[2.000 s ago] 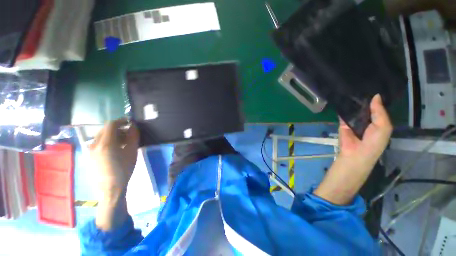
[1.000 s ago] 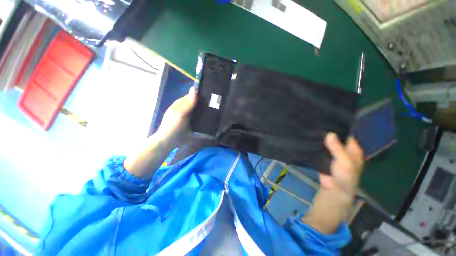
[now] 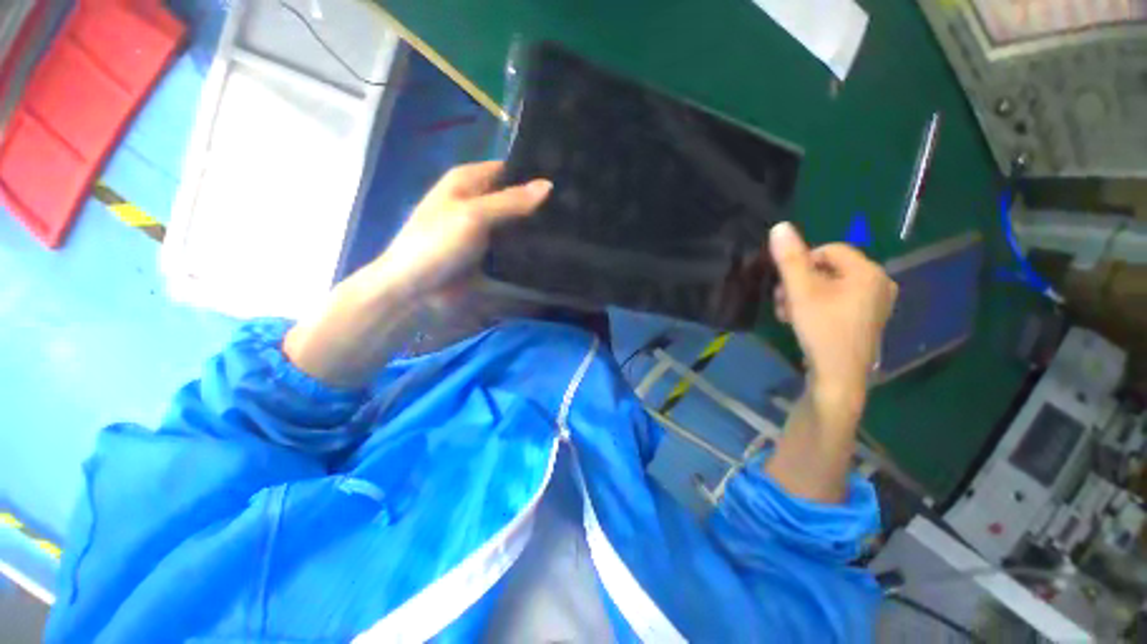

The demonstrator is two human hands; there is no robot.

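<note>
A black tablet (image 3: pixel 648 189) is held up over the front edge of the green mat, its dark, plain face towards me and slightly tilted. The back cover's inside with its white patches does not show now. My left hand (image 3: pixel 459 233) grips the tablet's left edge, thumb on the face. My right hand (image 3: pixel 830 296) holds its right edge, thumb at the rim and the other fingers curled. Clear, shiny film (image 3: pixel 512 78) shows at the tablet's upper left edge.
On the green mat (image 3: pixel 704 50) lie a white label sheet (image 3: pixel 824 32), a thin silver stick (image 3: pixel 921 176), a small blue pick (image 3: pixel 859 229) and a grey-framed slab (image 3: pixel 931 306). A beige instrument (image 3: pixel 1050 82) stands top right. A red tray (image 3: pixel 88 107) is upper left.
The black slab in my right hand first moved left over the back cover in my left hand. Now they show as one slab, held at both ends. The view has turned and shifted.
</note>
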